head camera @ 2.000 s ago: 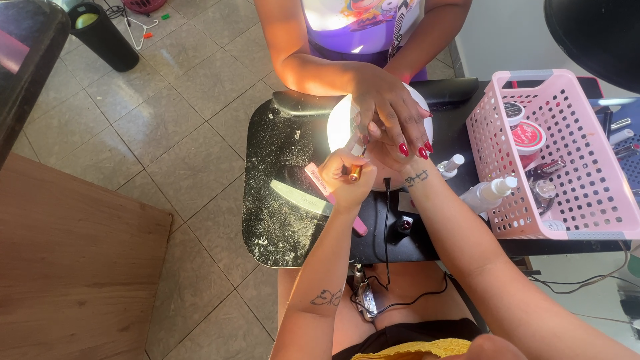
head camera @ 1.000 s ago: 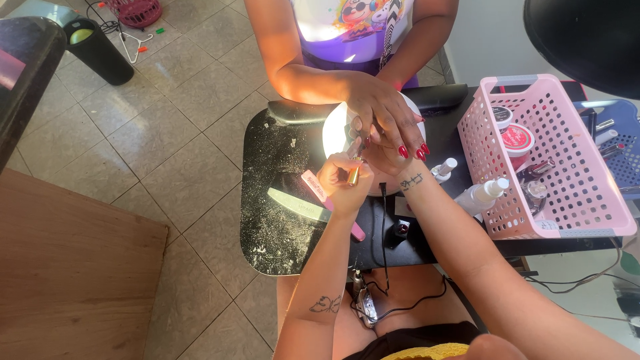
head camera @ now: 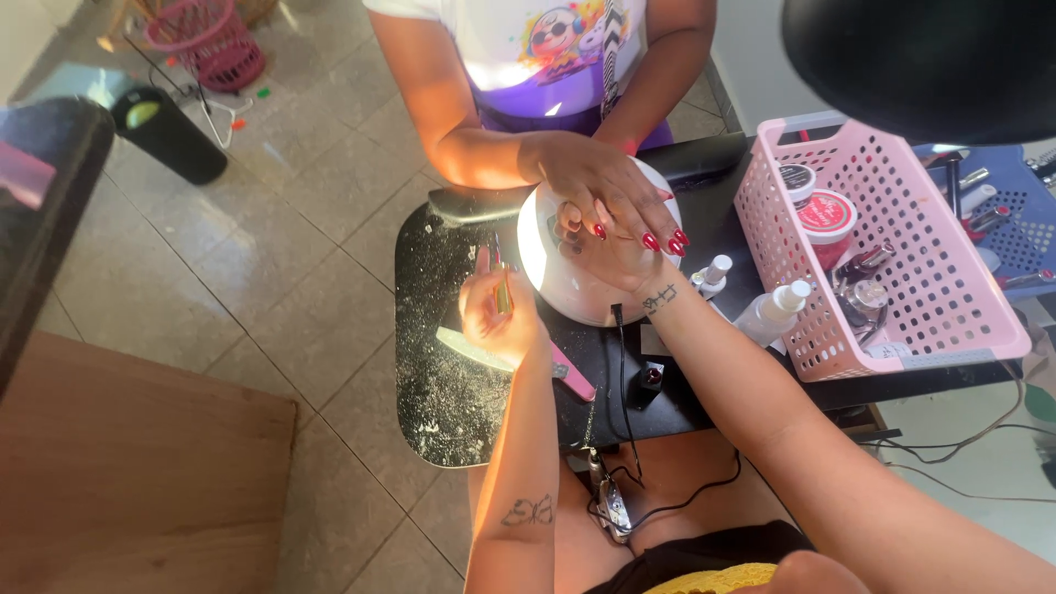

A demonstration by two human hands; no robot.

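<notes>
My left hand (head camera: 505, 318) grips a slim gold-handled nail brush (head camera: 502, 290), tip pointing up, left of a round white nail lamp (head camera: 590, 285). Over the lamp, my right hand (head camera: 623, 252) is palm up with its fingers around the fingers of another person's hand (head camera: 610, 181), whose visible nails are red. Beneath my left hand lie a pale nail file (head camera: 472, 348) and a pink file (head camera: 573, 375), both partly hidden. A small dark bottle (head camera: 652, 375), dark red at its opening, is near my right forearm.
A pink perforated basket (head camera: 916, 330) with jars and bottles stands at right, with white bottles (head camera: 771, 312) beside it. A dark lamp head (head camera: 916, 66) overhangs the upper right. Dust covers the left of the black table (head camera: 437, 404); a black cable (head camera: 624, 379) crosses it.
My left hand has moved left with the brush, away from the other person's fingers. My right hand keeps its hold on them.
</notes>
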